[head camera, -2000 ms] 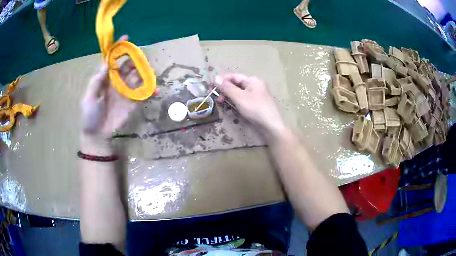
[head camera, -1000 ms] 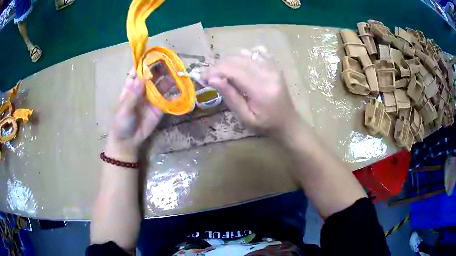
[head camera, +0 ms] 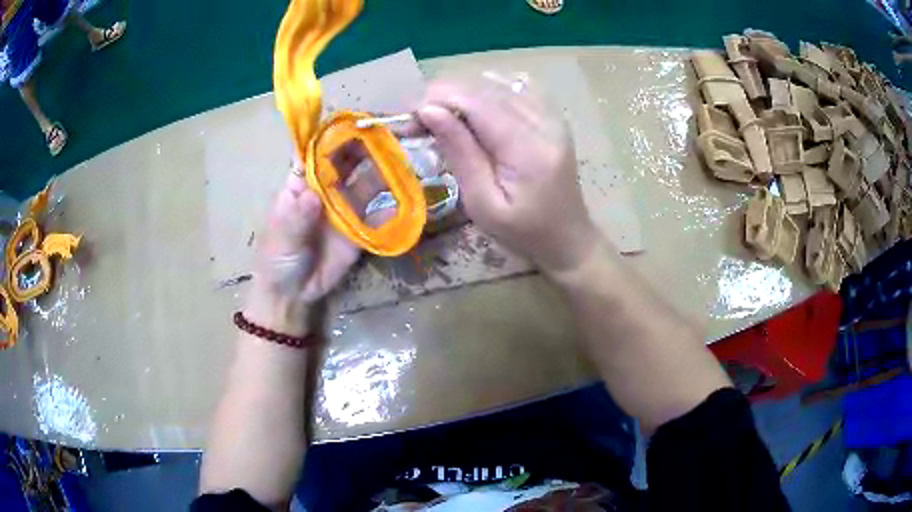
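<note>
My left hand holds the orange-yellow sash ring upright, its opening facing me and its twisted tail rising to the top edge. My right hand pinches the pale glue swab in its fingertips; the swab's tip is at the ring's upper rim. The glue pot stands on the stained cardboard mat, partly hidden behind the ring. The white pot lid shows in part through the ring's opening.
Tan waist blocks are heaped at the table's right. Spare sashes lie at the left edge. A green belt runs behind the table, with figure legs and sandalled feet on it. A red stool stands below right.
The swab has moved from the glue pot to the sash ring's rim. My left hand and the ring have shifted right in view. The legs on the belt have also shifted.
</note>
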